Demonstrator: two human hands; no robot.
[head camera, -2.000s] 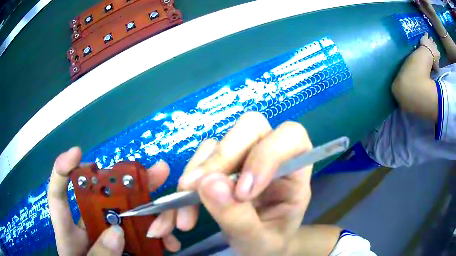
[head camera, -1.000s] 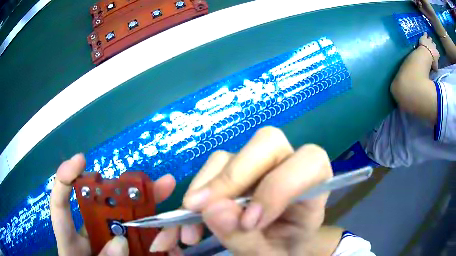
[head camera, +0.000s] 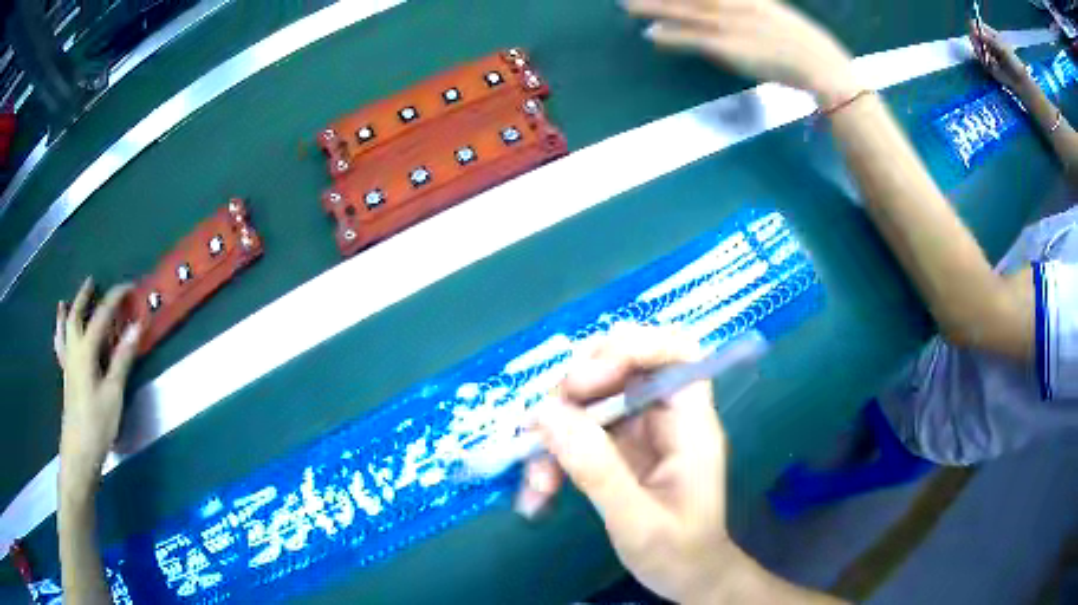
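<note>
My right hand (head camera: 644, 437) holds slim silver tweezers (head camera: 680, 381) over the blue film (head camera: 402, 443); their tip is blurred against the glare. Pale ring pieces lie in rows on the film. My left hand (head camera: 95, 343) is at the far left, its fingers at the near end of a reddish-brown fixture (head camera: 199, 274) on the green surface beyond the white strip. Three sockets with small round parts show on that fixture; its end is hidden by the fingers. Whether the fingers grip it is unclear.
Two more brown fixtures (head camera: 443, 160) lie side by side beyond the white strip (head camera: 662, 148). Another person's arm (head camera: 904, 213) reaches over the strip from the right. Farther right are another hand (head camera: 1002, 59) and more blue film (head camera: 981, 128).
My left hand has moved from close in front to the far left, and the fixture it held up is no longer there. The tweezers have left that fixture. The neighbour's arm now reaches forward.
</note>
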